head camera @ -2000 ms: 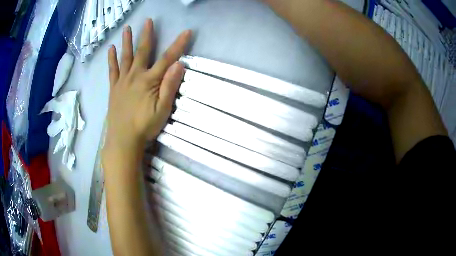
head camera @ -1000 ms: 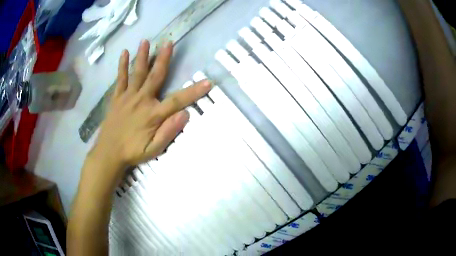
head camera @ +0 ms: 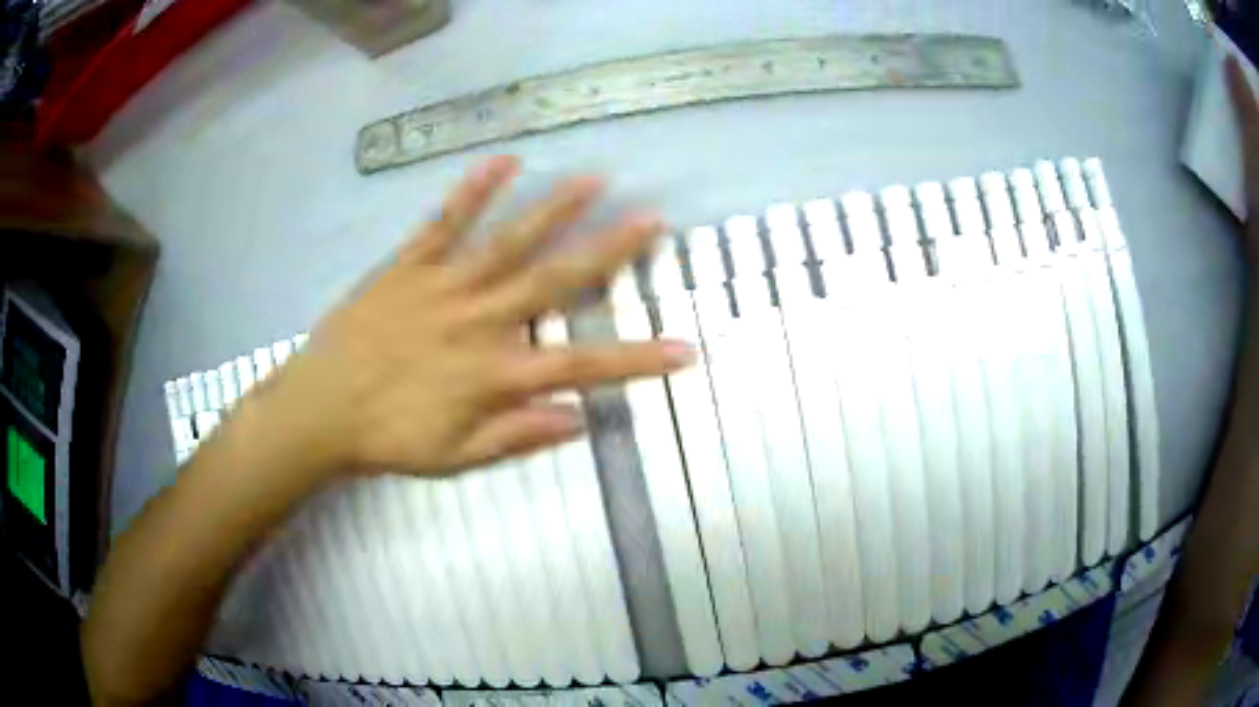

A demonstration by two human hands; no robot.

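Note:
Many glossy white pen-shaped barrels (head camera: 884, 456) lie side by side in a long row, with stepped necks at the far side and rounded ends near me. A dark grey gap splits the row near the middle. My left hand (head camera: 456, 352) is over the row left of and across this gap, fingers spread, holding nothing; it is slightly blurred and hides some necks. At the right edge, a finger of my right hand (head camera: 1244, 104) lies along a flat white block (head camera: 1218, 145); the rest of that hand is cut off by the picture's edge.
A steel ruler (head camera: 690, 86) lies beyond the row. Backing strips with blue print (head camera: 801, 681) run along the near edge. A scale with a green display (head camera: 28, 474) and a brown box (head camera: 83, 263) are at left. A translucent container (head camera: 373, 21) and red edge (head camera: 124, 69) are at far left.
The view has turned, so the row now runs across the picture. My left hand stays open over the row, now reaching across the gap. The white block has come into view at right.

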